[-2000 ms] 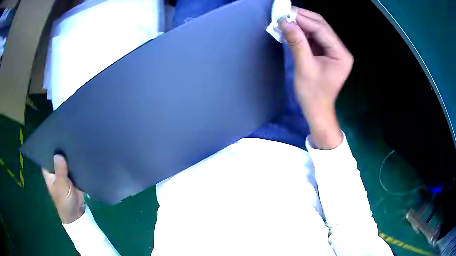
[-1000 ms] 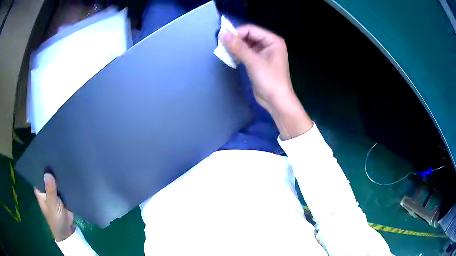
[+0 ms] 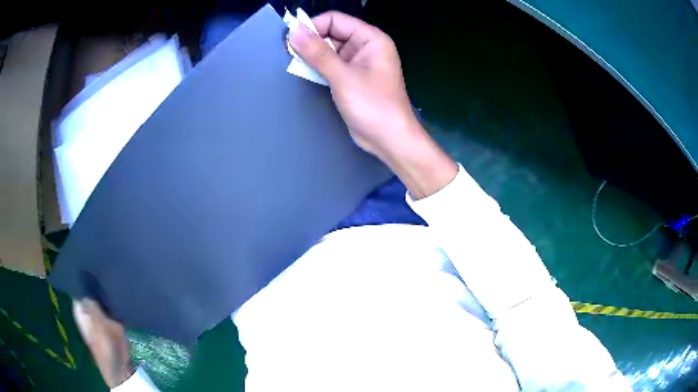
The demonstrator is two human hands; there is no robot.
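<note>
A large thin dark grey sheet point(image 3: 222, 168) lies tilted above my jeans-covered lap. My left hand point(image 3: 105, 341) is at its lower left corner, blurred, with the fingers partly hidden by the sheet; it holds the sheet there. My right hand point(image 3: 367, 84) pinches a crumpled white wipe point(image 3: 306, 57) between thumb and fingers at the sheet's upper right edge. The wipe touches or overlaps that edge; the exact contact cannot be told.
White interleaf sheets point(image 3: 111, 122) lie in a stack behind the sheet, beside a brown cardboard carton flap point(image 3: 23, 153). A green-topped bench point(image 3: 643, 61) curves along the upper right. Yellow-black tape point(image 3: 643, 311) and a thin pale cable point(image 3: 601, 230) show on the right.
The right hand with the wipe has moved left along with the sheet's upper end. The left hand has moved slightly down and right. The view has shifted, showing more of the carton flap.
</note>
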